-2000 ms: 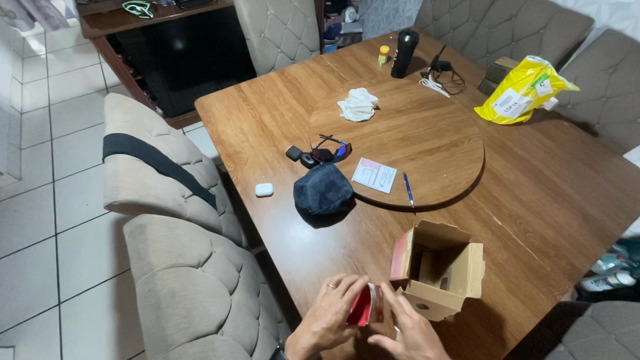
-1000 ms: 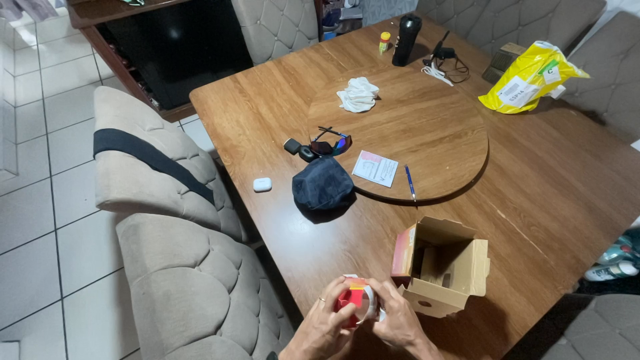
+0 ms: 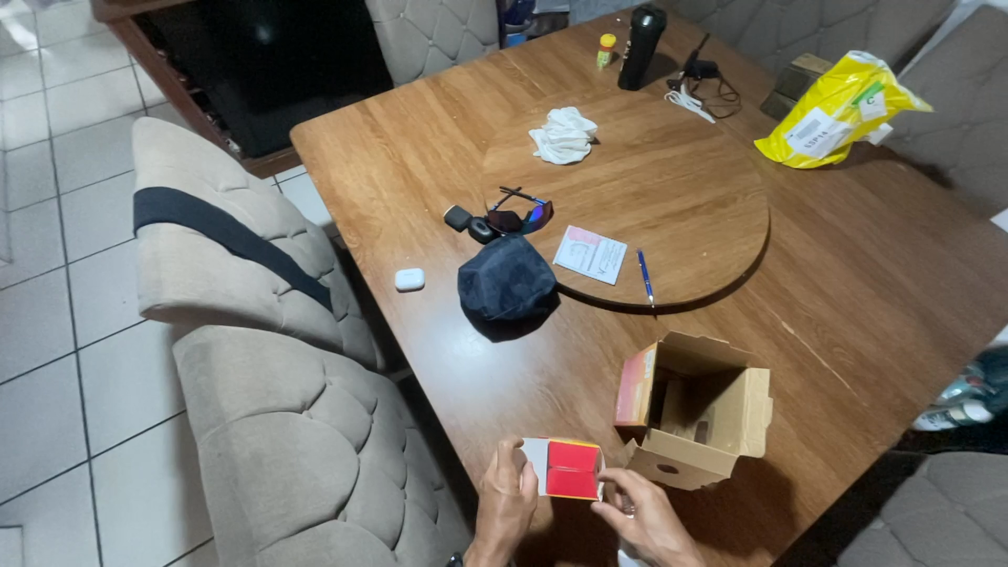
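Note:
A small red and white box (image 3: 572, 469) with yellow edges is held above the near edge of the wooden table. My left hand (image 3: 506, 492) grips its white left end between thumb and fingers. Fingertips of my right hand (image 3: 642, 512) are at the box's right end; whether they grip it, I cannot tell. Something small and whitish shows by the right fingers, too unclear to name. Beyond my right hand stands an open cardboard box (image 3: 693, 409) with its flaps spread.
A dark cap (image 3: 506, 277), sunglasses (image 3: 520, 216), a white earbud case (image 3: 409, 279), a printed paper (image 3: 591, 254) and a blue pen (image 3: 646, 277) lie ahead. Farther back are a crumpled white cloth or paper (image 3: 564, 135), a black tumbler (image 3: 642, 47) and a yellow bag (image 3: 839, 114). Upholstered chairs (image 3: 307, 441) line the left side.
The small box, mostly covered by my fingers before, now shows its red panels. My hands have moved apart, the left one now at the box's left end.

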